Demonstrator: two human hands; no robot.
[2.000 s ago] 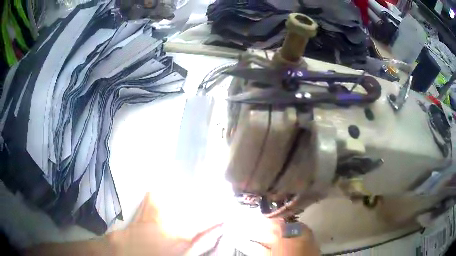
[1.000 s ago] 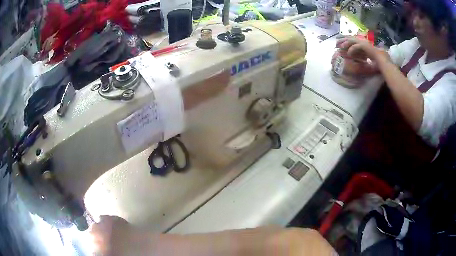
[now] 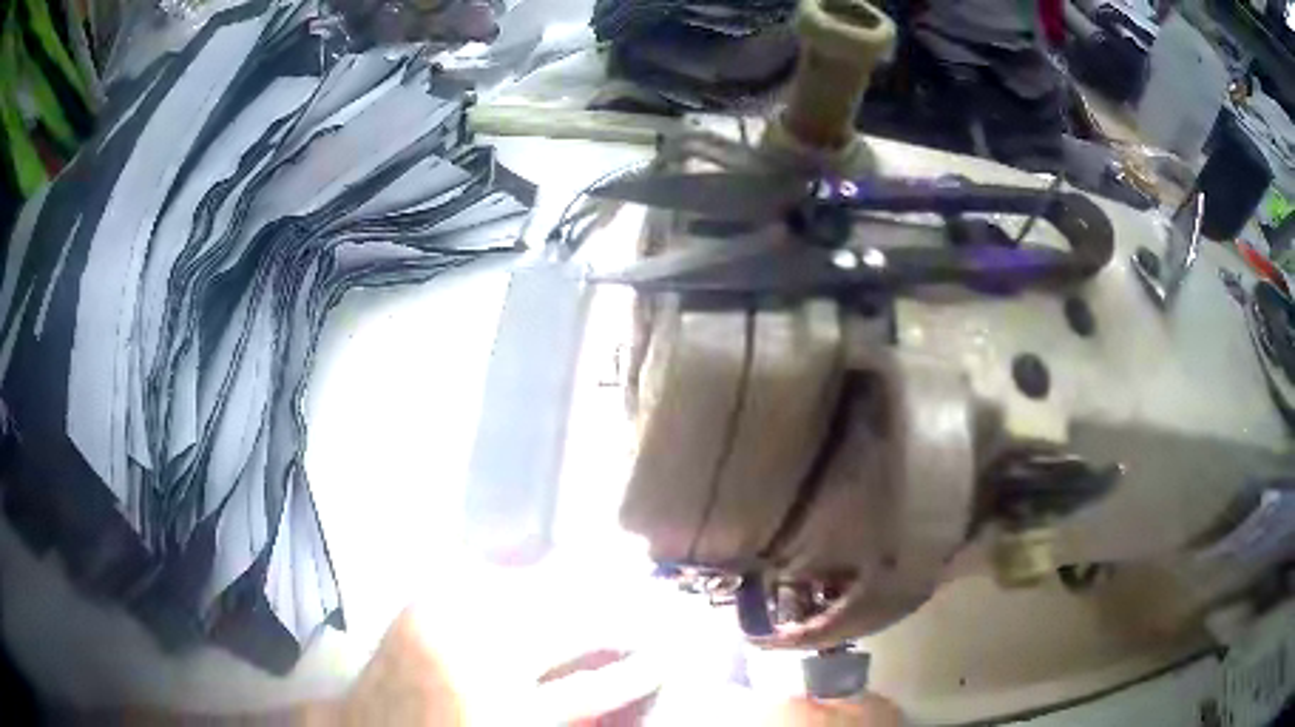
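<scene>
The sewing machine head (image 3: 767, 455) stands in front of me, its needle end low and lost in lamp glare. My left hand (image 3: 391, 682) is at the bottom edge, left of the needle end, overexposed and cut off. My right hand (image 3: 838, 710) shows only as a sliver below the needle end. Any cloth under the fingers is hidden by glare. Thread snips (image 3: 909, 242) with dark blades and a purplish handle lie on the machine head. A pale oblong plate (image 3: 518, 412) is left of the needle. A big fanned stack of dark grey and white cut pieces (image 3: 242, 298) lies at left.
Dark cloth bundles (image 3: 696, 50) are heaped behind the machine. A tan post (image 3: 835, 71) rises from the machine head. Neon green strips (image 3: 40, 107) hang at the upper left. The machine arm extends right, over the white bed.
The view swung right to the machine arm and another person, then back to the needle end. The pale plate shows more clearly than two seconds ago. Less of my right hand shows.
</scene>
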